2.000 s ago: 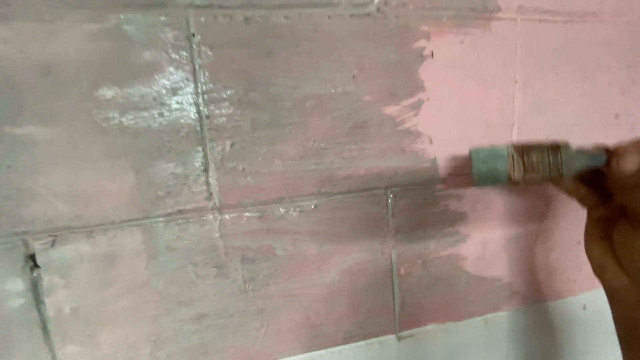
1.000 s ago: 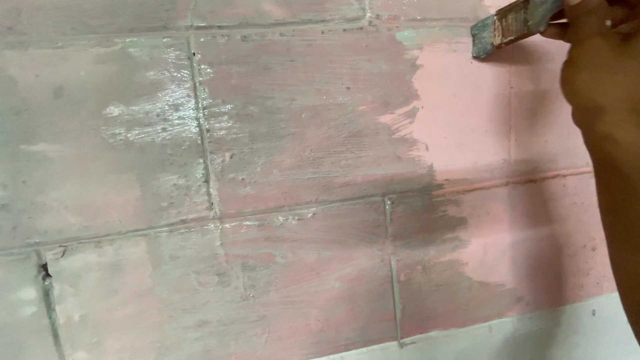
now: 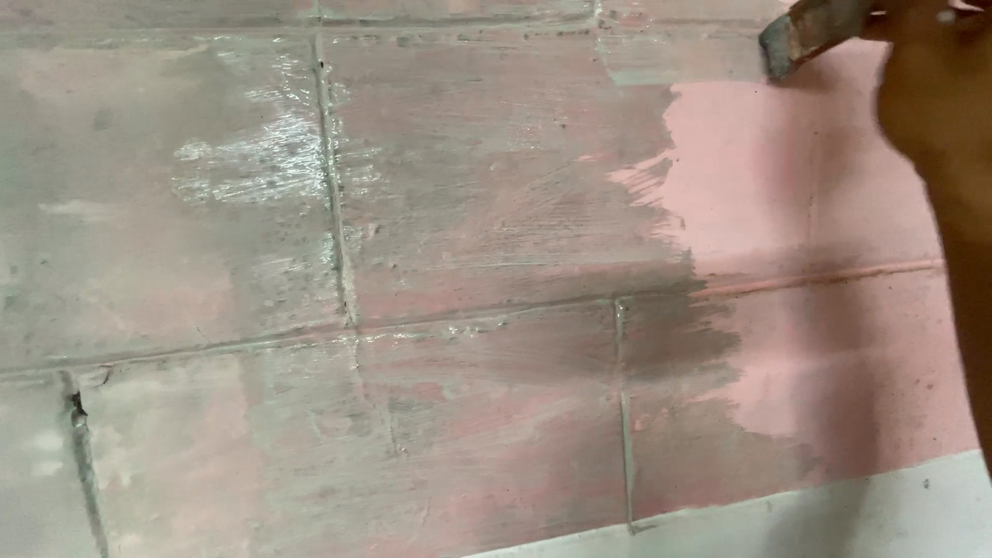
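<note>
A flat paintbrush [image 3: 814, 35] with grey-green paint on its bristles touches the wall at the upper right. My right hand [image 3: 930, 46] is shut on its handle, partly cut off by the frame's edge, with the forearm running down the right side. Thin grey-green paint [image 3: 496, 178] covers the left and middle of the block-patterned wall, streaky, with wet shine in places. Bare pink wall [image 3: 744, 170] shows below and left of the brush. My left hand is not in view.
Grooves [image 3: 465, 316] divide the wall into blocks. A pale white band [image 3: 891, 504] borders the pink along the bottom right. A dark chip [image 3: 77, 407] sits in a groove at the lower left. The arm's shadow falls across the pink part.
The brush has moved up from the middle groove to the upper groove. Since one second ago, a grey-green strip has appeared over the pink along that upper groove.
</note>
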